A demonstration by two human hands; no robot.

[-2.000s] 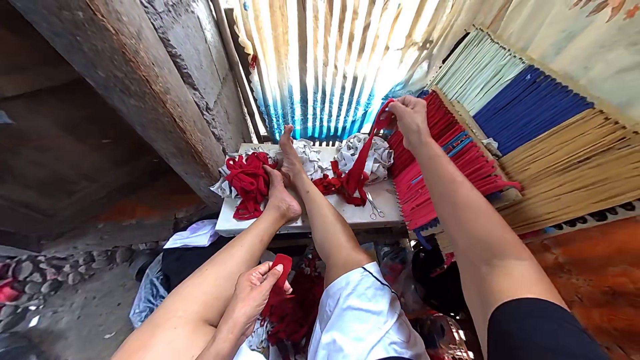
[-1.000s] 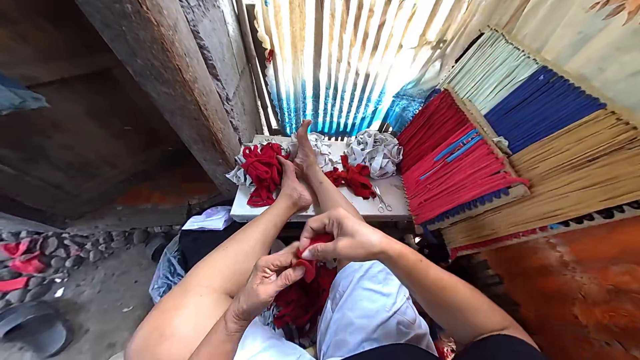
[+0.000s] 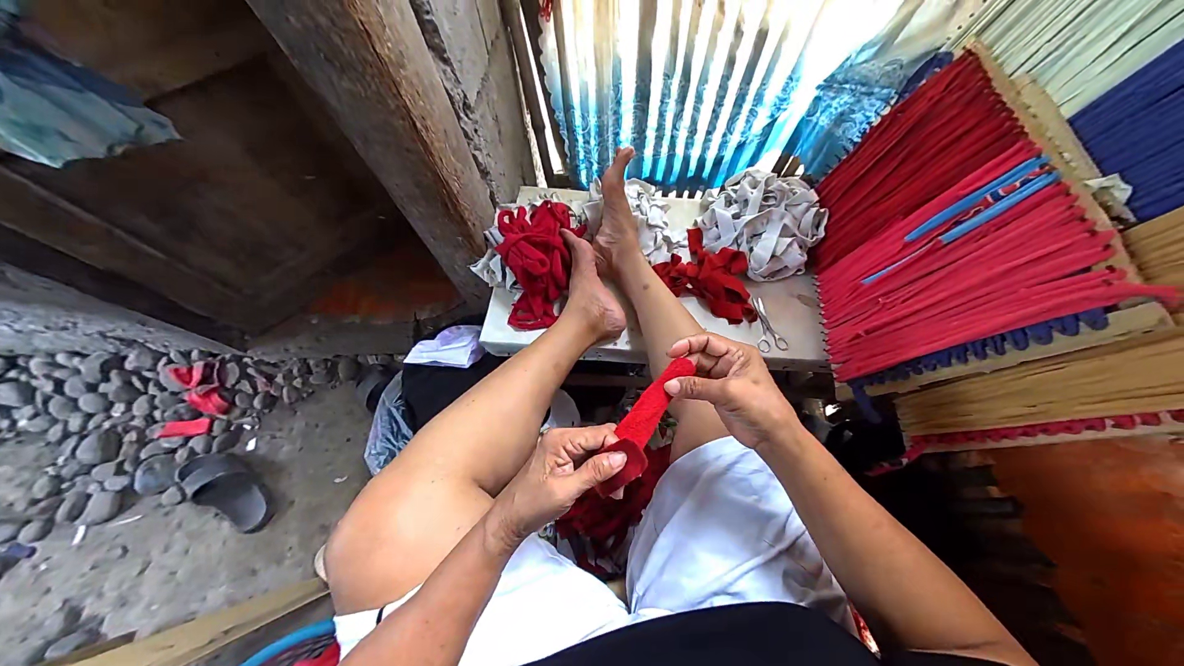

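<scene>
A short red fabric strip (image 3: 647, 410) is stretched between my two hands, above my lap. My left hand (image 3: 566, 472) pinches its lower, folded end between thumb and fingers. The upper end is gripped by my right hand (image 3: 726, 384). Beyond them, on a white bench, a pile of red fabric strips (image 3: 538, 259) lies by my feet, and a smaller red pile (image 3: 710, 277) sits right of them. Metal scissors (image 3: 770, 326) rest near the bench's front edge. More red strips (image 3: 601, 518) lie between my thighs, partly hidden by my left hand.
White fabric strips (image 3: 763, 222) are heaped on the bench (image 3: 805, 319). Frames strung with red strips (image 3: 971, 250) and tan strips (image 3: 1036, 379) stand at the right. At the left are a wooden post (image 3: 398, 120), stones (image 3: 97, 449) and a dark slipper (image 3: 225, 490) on the ground.
My right hand was raised by the strung frame with a red strip two seconds ago, then came down to meet my left hand. The hands have since moved apart, drawing the red strip between them.
</scene>
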